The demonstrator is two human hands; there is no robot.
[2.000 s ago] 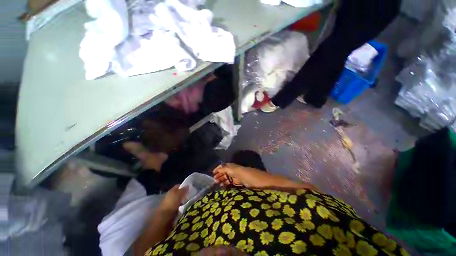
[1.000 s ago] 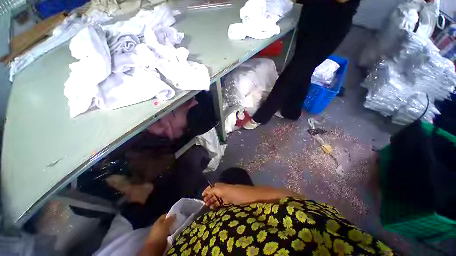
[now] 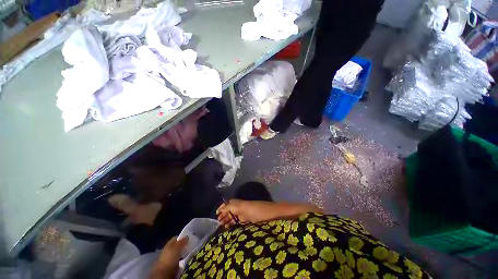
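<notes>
A white garment [image 3: 197,233] lies in the lap at the bottom centre, its edge held up between the two hands. My left hand [image 3: 173,252] grips the garment's edge from the left, and more white cloth [image 3: 126,262] hangs below it. My right hand [image 3: 232,213] is closed around small dark thread snips [image 3: 224,202], mostly hidden in the fingers, with a thin dark point showing above. It is at the garment's right edge; whether it also pinches the cloth cannot be told.
A pale green table [image 3: 33,143] carries crumpled white garments [image 3: 128,82] and a smaller white pile [image 3: 274,20]. A person in dark trousers [image 3: 314,65] stands beside a blue basket [image 3: 348,90]. Clear-bagged goods [image 3: 437,82] and a green crate [image 3: 437,231] are at the right. Scraps litter the floor [image 3: 306,163].
The view has shifted, so the table's far part and its second white pile now show. Both hands stay at the garment; its held edge looks more spread open than two seconds ago.
</notes>
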